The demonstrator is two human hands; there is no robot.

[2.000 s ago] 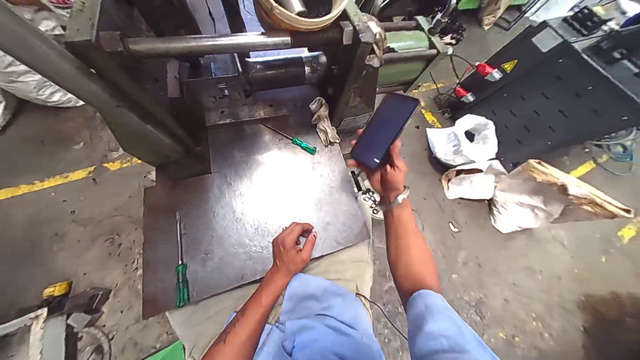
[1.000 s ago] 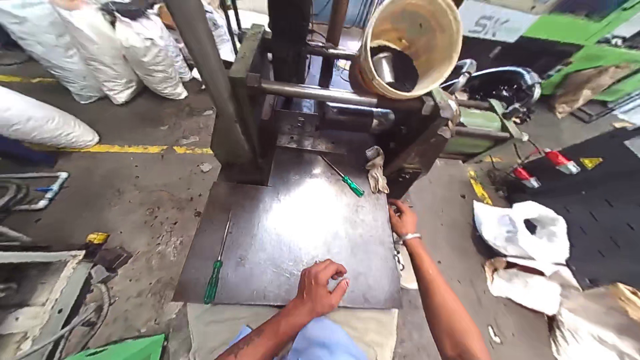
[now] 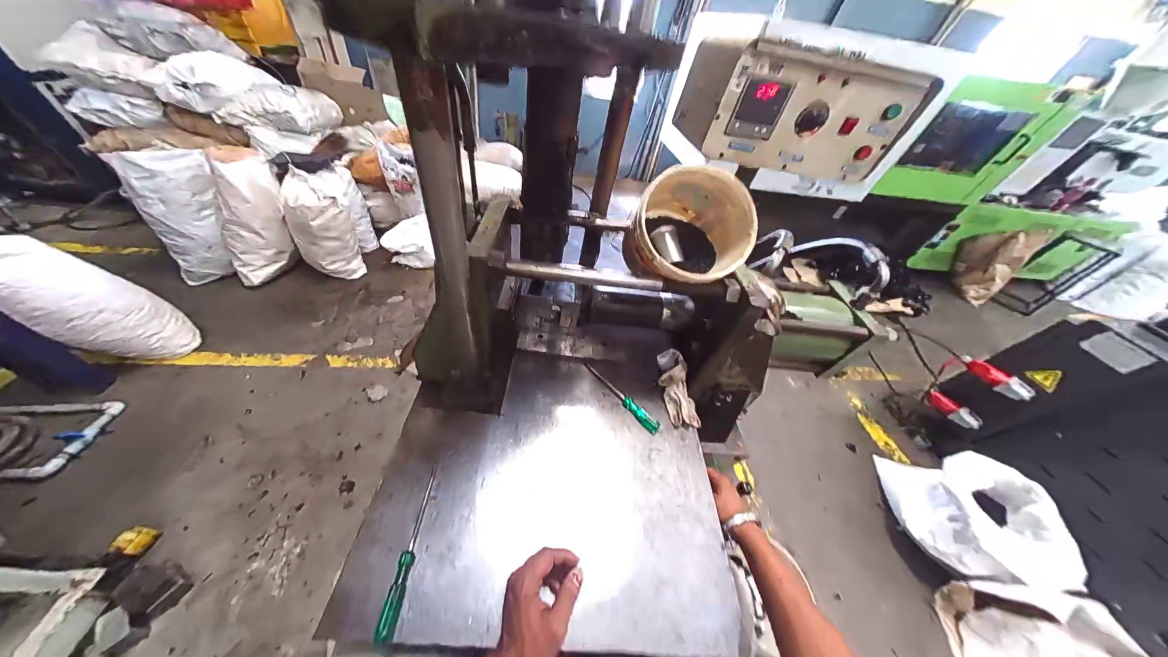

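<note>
My left hand [image 3: 542, 602] is over the near part of the steel plate table [image 3: 438, 538], fingers curled towards the thumb. A small pale spot shows between them; I cannot tell whether it is an object or glare. At the table's right edge is my right hand [image 3: 727, 497], a metal-banded watch on its wrist; its fingertips are partly hidden, so its grip is unclear. A green-handled screwdriver [image 3: 394, 598] lies on the left of the plate. Another green-handled screwdriver [image 3: 639, 412] lies farther back, beside a crumpled cloth glove [image 3: 675, 388].
Behind the plate stands a press frame [image 3: 456, 274] with steel bars. A dirty plastic bucket [image 3: 744, 219] holding dark material and a metal cup sits on it. A control panel [image 3: 812, 114] is behind. White sacks [image 3: 173, 214] are stacked at left; a black cabinet [image 3: 1049, 438] stands at right.
My right hand held a smartphone up two seconds ago; it then moved down to the table's right edge, and the phone is out of sight. The view has tilted up.
</note>
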